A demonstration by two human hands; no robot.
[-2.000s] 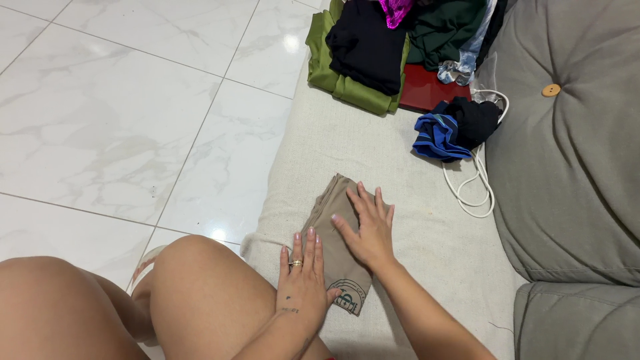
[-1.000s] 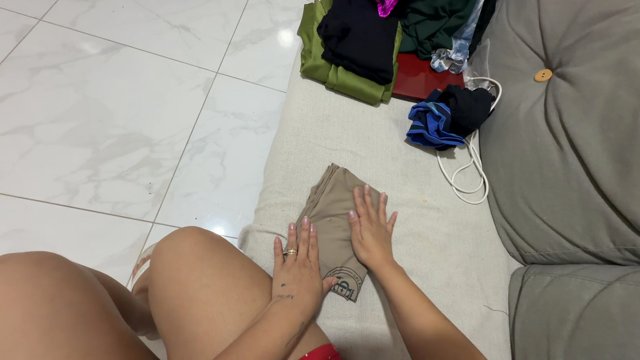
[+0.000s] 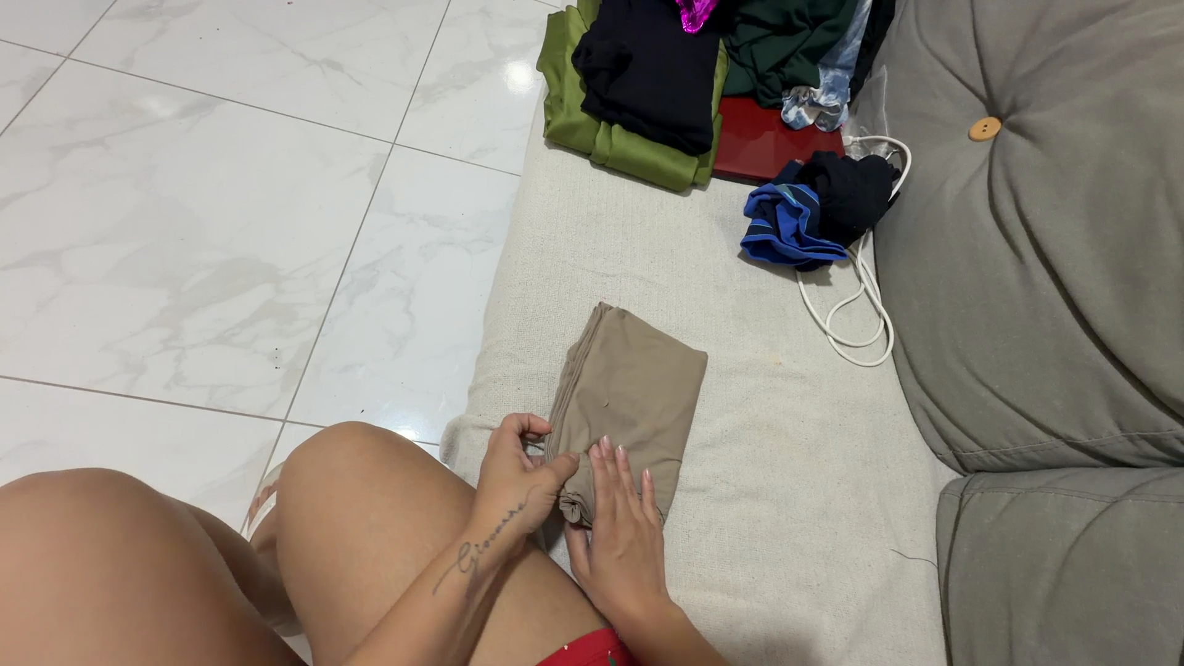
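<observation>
A folded beige cloth garment lies on the cream sofa cover, in front of my bent knees. My left hand is at its lower left edge, with the fingers curled by the layered side and the thumb on top, pinching that edge. My right hand rests on the garment's lower end, its fingers stretched out flat over the fabric and the thumb at the rolled bottom corner. The printed mark is not visible now.
Behind the garment are folded olive-green cloth, black cloth, dark green cloth and a dark red flat object. A blue and black bundle lies by a white cord. Grey cushions line the right.
The garment has been folded over, so the printed corner seen earlier no longer shows. My left hand has moved from lying flat on top to its left edge; my right hand has moved to its lower end.
</observation>
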